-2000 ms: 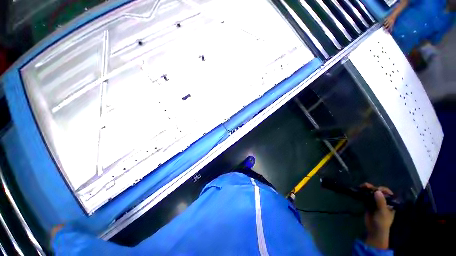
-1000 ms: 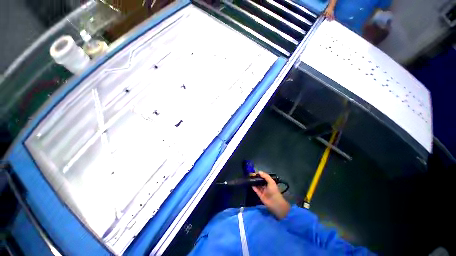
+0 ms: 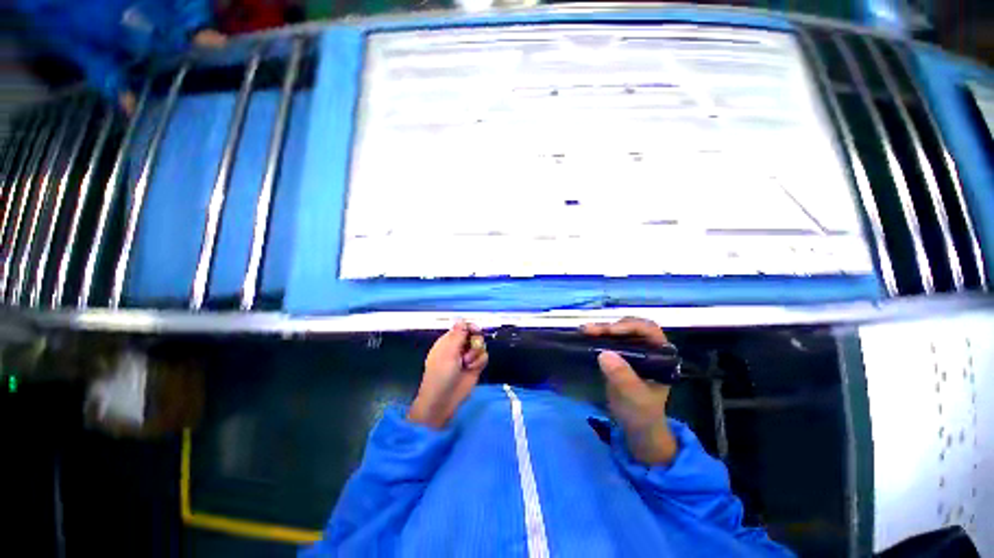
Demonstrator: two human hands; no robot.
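Observation:
My right hand (image 3: pixel 638 381) is closed around a black electric screwdriver (image 3: pixel 567 351), held level in front of my body with its nose pointing left. My left hand (image 3: pixel 453 365) is at the screwdriver's nose with its fingertips pinched together; a tiny yellowish spot shows there, too small to tell what it is. Both hands are just below the conveyor side rail (image 3: pixel 382 322). The display back panel (image 3: pixel 610 164) lies beyond them, glaring white, on a blue pallet (image 3: pixel 436 294).
Shiny conveyor rollers (image 3: pixel 223 185) run at the left and also at the right. A person in a blue smock (image 3: pixel 120 38) is at the far left. A white perforated sheet (image 3: pixel 926 414) is at the lower right. A yellow floor line (image 3: pixel 251 530) runs at the lower left.
The view has turned to face the panel squarely. My left hand has come into view and met the screwdriver's nose. My right hand still holds the driver level.

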